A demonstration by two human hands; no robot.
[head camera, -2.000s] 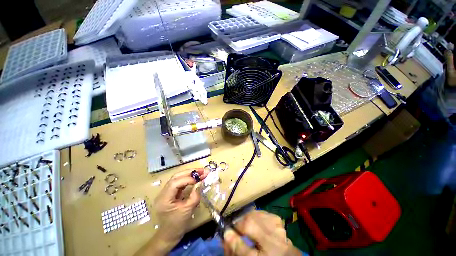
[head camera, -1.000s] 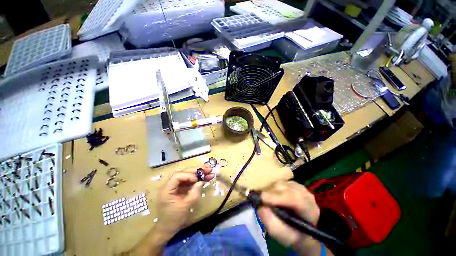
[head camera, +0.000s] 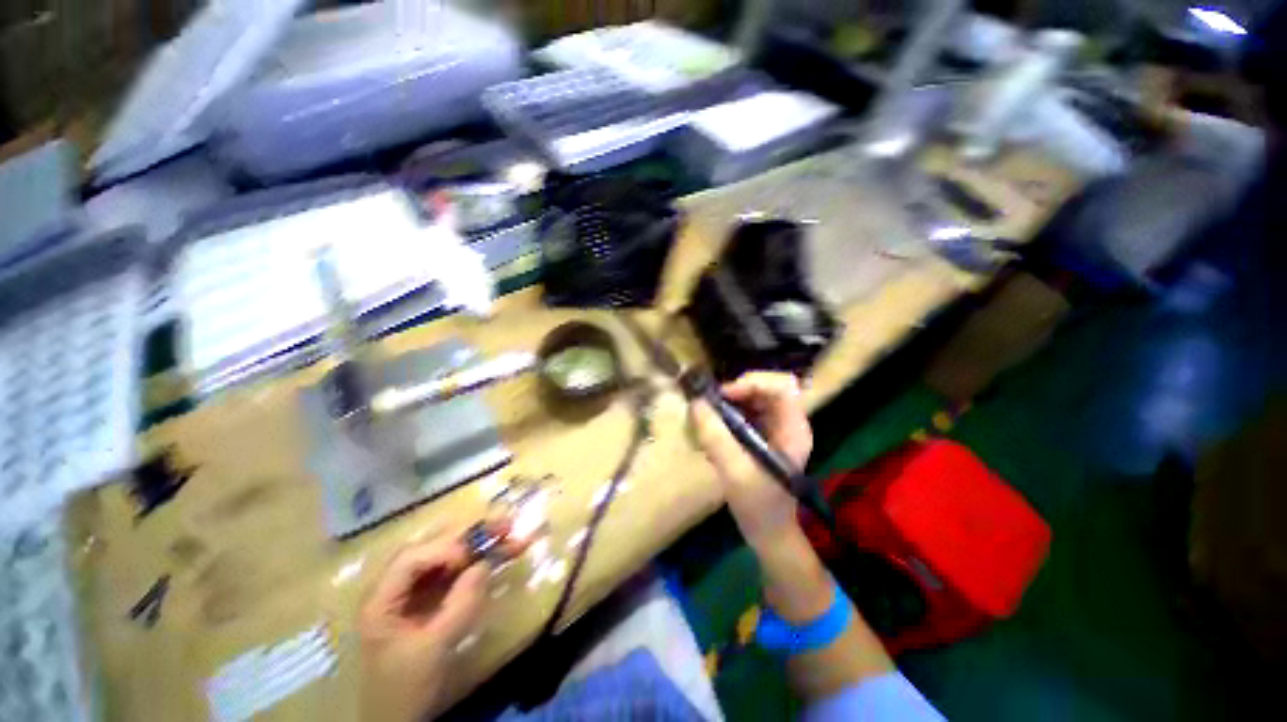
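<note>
The frame is blurred. My left hand [head camera: 421,607] pinches a small dark assembly [head camera: 484,540] above the bench, near some blurred silvery rings [head camera: 529,497]. My right hand [head camera: 762,437] holds a black soldering iron [head camera: 769,459] like a pen. Its front end points up and left, beside the round tub [head camera: 580,370] with pale greenish contents. Whether the tip touches the tub cannot be told. A blue strap [head camera: 805,621] is on my right wrist. The black cord [head camera: 600,515] lies on the bench between my hands.
The grey metal stand [head camera: 409,466] holds a white tube [head camera: 452,381] sideways. The soldering station [head camera: 762,303] and black fan [head camera: 610,247] stand behind my right hand. White pads [head camera: 273,674], a dark clump [head camera: 158,482] and white trays [head camera: 57,367] are at left. A red stool [head camera: 953,536] is at right.
My right hand has moved up and forward with the iron, from near the assembly to beside the tub. My left hand still pinches the assembly. The view has swung right and blurred.
</note>
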